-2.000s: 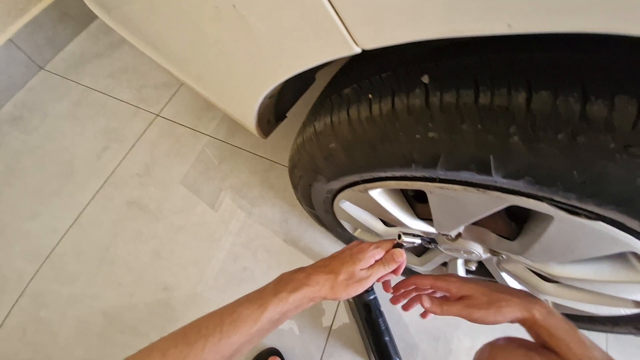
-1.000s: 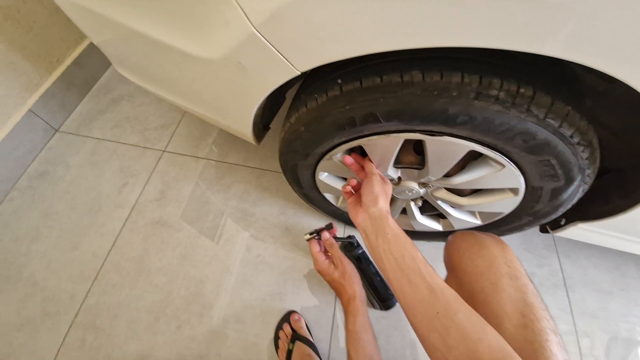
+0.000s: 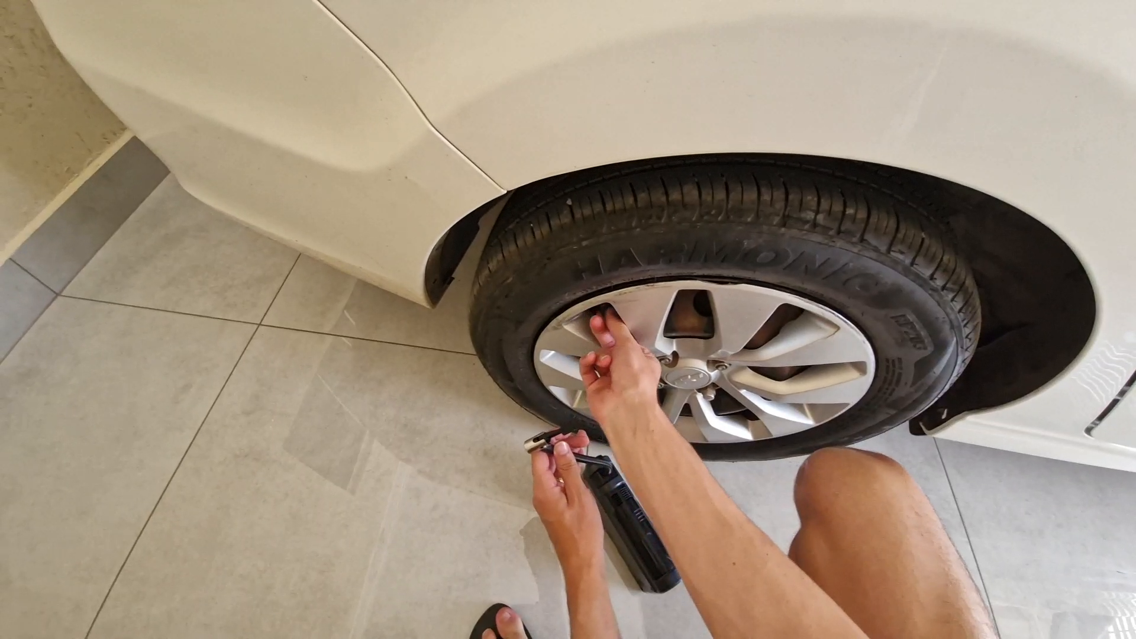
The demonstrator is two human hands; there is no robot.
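My left hand (image 3: 565,488) grips a hose-end connector (image 3: 541,441) with a metal tip, left of the wheel's lower edge. A short black hose runs from it to a black cylindrical device, seemingly a portable air pump (image 3: 632,532), lying on the floor. My right hand (image 3: 617,359) reaches to the silver alloy wheel rim (image 3: 750,311), its fingertips at a gap between spokes near the rim's left edge. Whether those fingertips pinch anything is hidden. Around the rim is the black rubber tire (image 3: 728,222).
The white car body (image 3: 710,80) overhangs the tire. Grey floor tiles (image 3: 266,461) spread on the left, up to a wall with a grey tile skirting (image 3: 89,209). My bent knee (image 3: 861,497) is at the lower right, and my foot in a black flip-flop (image 3: 501,621) at the bottom edge.
Two seconds ago both hands were close together by the wheel; now my left hand holds the connector lower, away from the rim, and my right hand is at the rim's left side. The view has shifted.
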